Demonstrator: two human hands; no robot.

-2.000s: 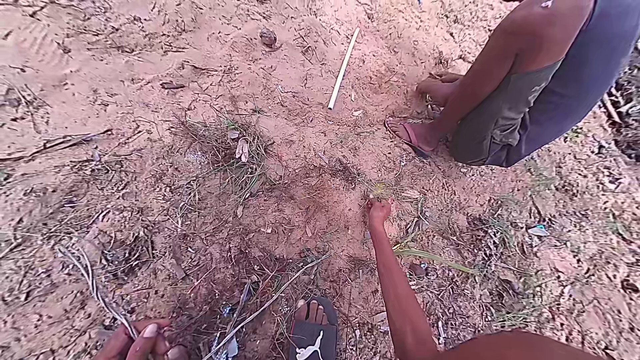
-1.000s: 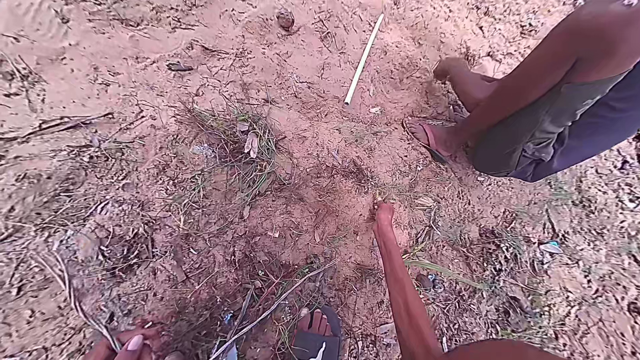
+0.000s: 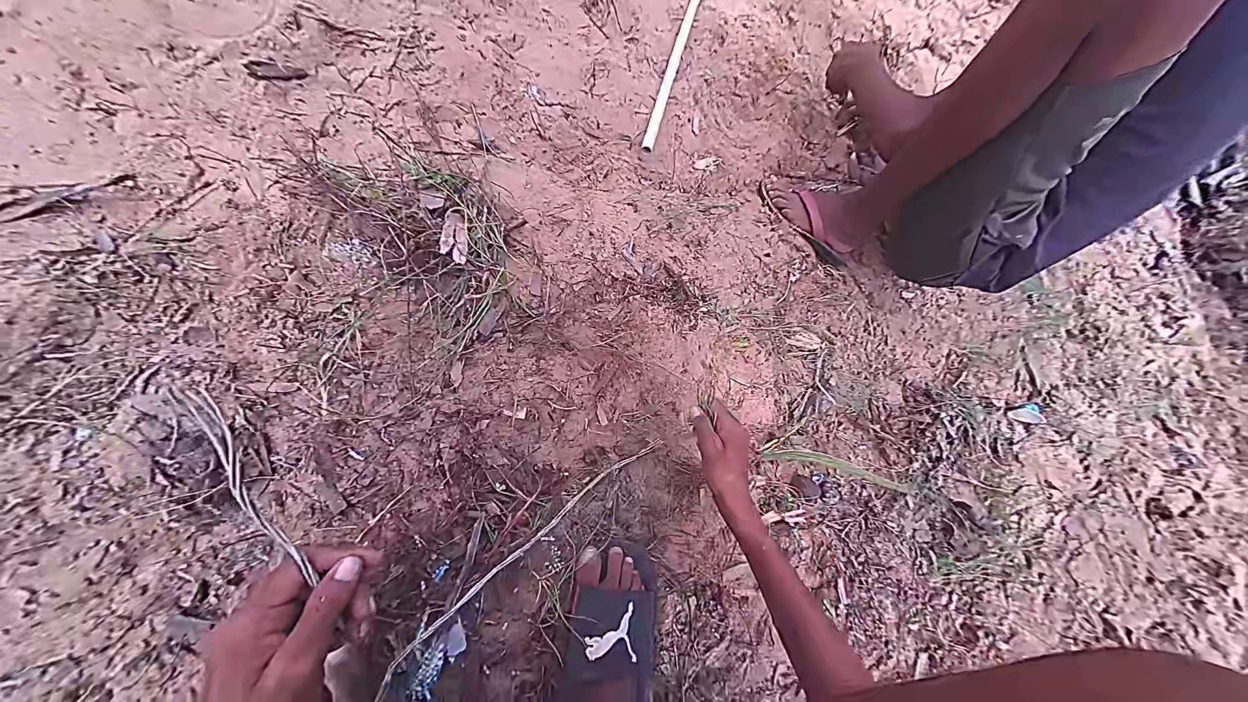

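At the lower left, my left hand (image 3: 292, 614) is closed on a bundle of thin twisted stems (image 3: 244, 483), whose loose ends point up and left. My right hand (image 3: 721, 444) is low over the bare soil right of the middle, with a small tuft of green grass (image 3: 710, 402) between its thumb and fingers. A long green blade of grass (image 3: 834, 462) lies just right of that wrist. Between my hands a long thin stem (image 3: 517, 556) slants up from the bottom edge; whether my left hand holds its lower end is hidden.
A clump of uprooted grass (image 3: 453, 253) lies left of the middle. A pale stick (image 3: 671, 78) is on the soil at the top. Another person's sandalled foot (image 3: 829, 219) and bent legs are at the upper right. My foot in a dark slide sandal (image 3: 609, 624) is at the bottom.
My left hand shows further into view with the stems still in it. My right hand has come slightly nearer my body and now shows grass in its fingers.
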